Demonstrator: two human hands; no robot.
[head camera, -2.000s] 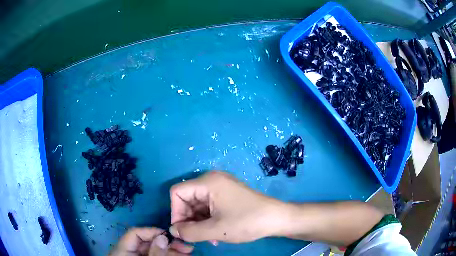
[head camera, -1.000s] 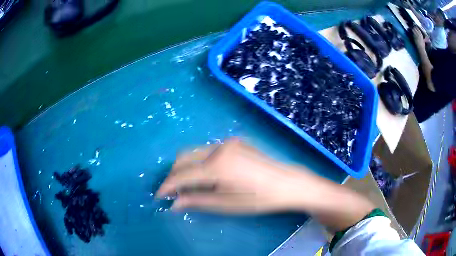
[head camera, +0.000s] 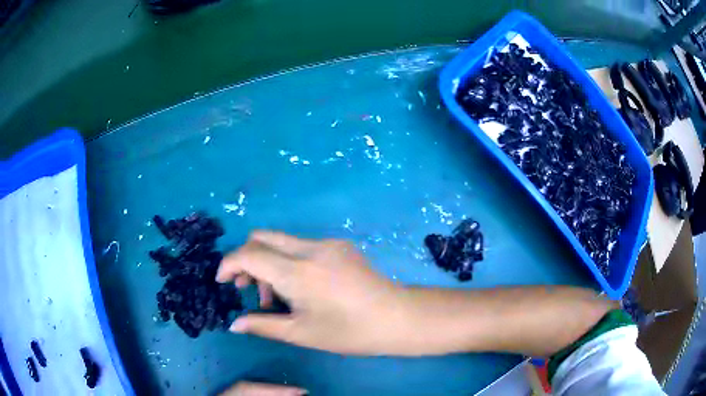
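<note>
My right hand (head camera: 313, 298) reaches over the bench from the right. Its thumb and index finger are apart at the right edge of a pile of matte black parts (head camera: 193, 286). A dark patch shows between its curled fingers; I cannot tell whether it is a part or shadow. My left hand (head camera: 265, 389) is cut off by the bottom edge, and its fingertips are hidden. A small group of glossy black parts (head camera: 457, 249) lies to the right, beyond my right forearm. The left tray (head camera: 91, 255) holds several short black pieces on its white bottom.
A blue-rimmed tray (head camera: 534, 197) crowded with black parts stands at the right. Beyond it, black headphones (head camera: 672, 182) lie on cardboard (head camera: 662, 232). An open brown carton (head camera: 673, 298) is at the lower right. White flecks dot the bench. The dark green belt (head camera: 271, 39) runs behind.
My right hand has come from working against my left hand, across the bench, to the left pile. The small glossy group is smaller. The left tray shows one more piece than two seconds ago.
</note>
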